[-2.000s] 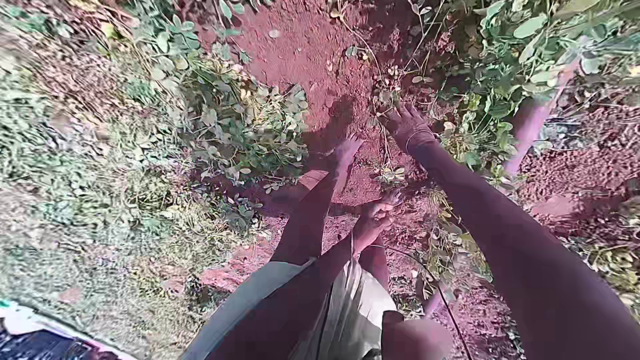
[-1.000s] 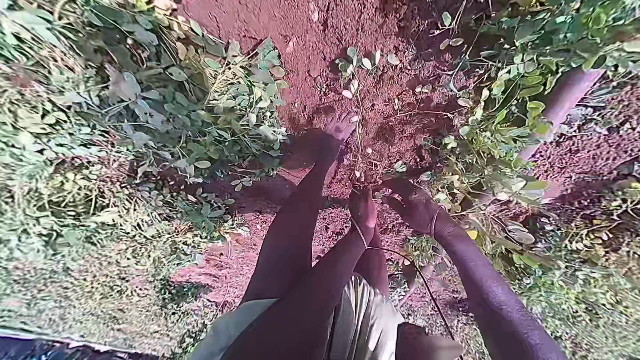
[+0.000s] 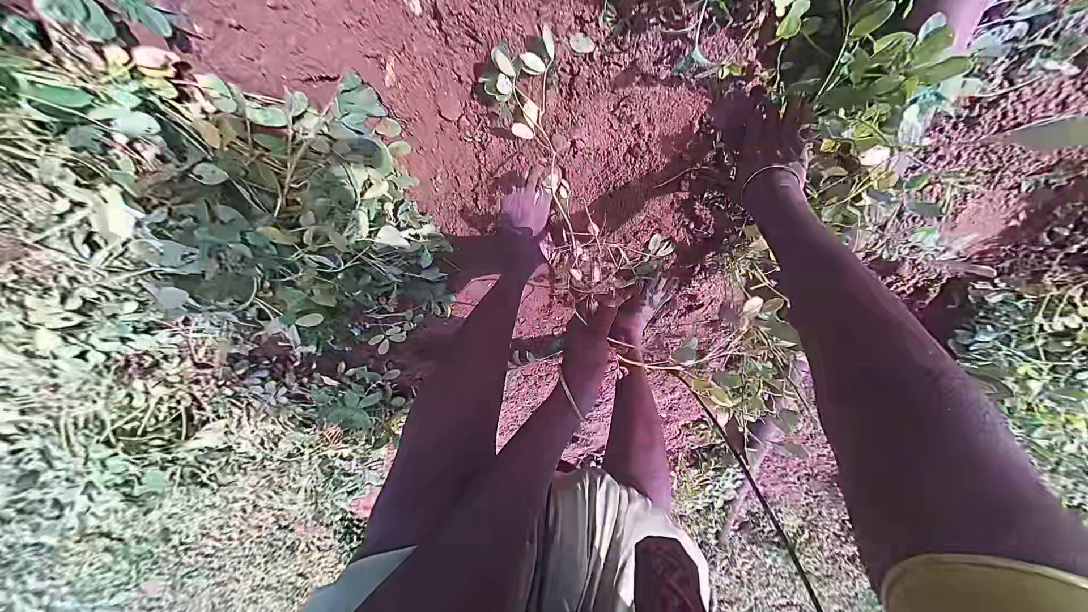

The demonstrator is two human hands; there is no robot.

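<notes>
My left hand point(image 3: 592, 313) is closed around the stems of a leafy plant point(image 3: 557, 183), whose thin tangled strands and small pale parts spread above the fist, over red soil. A thin band circles that wrist. Farther forward and to the right, my right hand point(image 3: 761, 140) reaches down among green leaves point(image 3: 880, 64) at the soil. Shadow hides its fingertips, so its grip is unclear. A bracelet is on this wrist.
Bare feet stand on the red soil point(image 3: 340, 42), one foot point(image 3: 527, 204) ahead of the other point(image 3: 643, 310). Dense low foliage point(image 3: 314, 187) lies left. A thin dark stem or cord point(image 3: 756, 484) runs down from near my left hand. More plants grow at right.
My right hand was beside my left hand one second ago and has moved forward and right into the foliage. My left hand stays low near the feet, with the plant in it.
</notes>
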